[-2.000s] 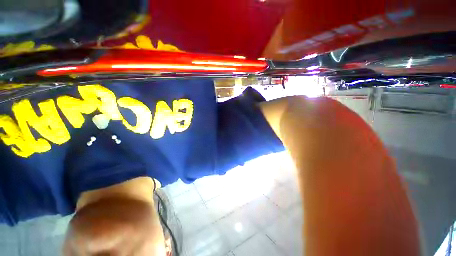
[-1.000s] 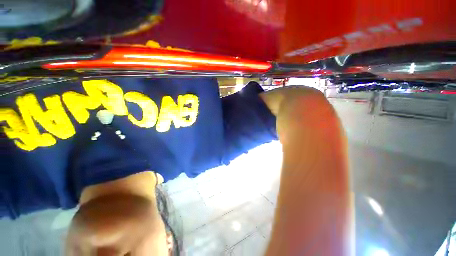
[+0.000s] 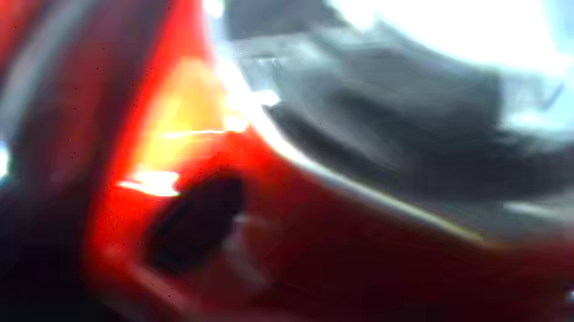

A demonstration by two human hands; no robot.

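A glossy red unit (image 3: 296, 251) fills much of the head view, very close and blurred. Orange and white glare lies on its left part, and a dark oval opening (image 3: 198, 223) shows at its lower left. A large round silver and grey insert (image 3: 377, 126) with a bright curved rim takes up the upper right. Neither of my hands can be made out. What holds or supports the red unit is hidden.
At the far left is a dark, shiny surface (image 3: 63, 126) with red patches and a grey curved streak. White glare covers the upper right corner. The surroundings cannot be made out.
The upside-down view of a person in a navy shirt and a raised bare arm is gone. The red surface with the round silver part now fills the picture, much larger and blurred.
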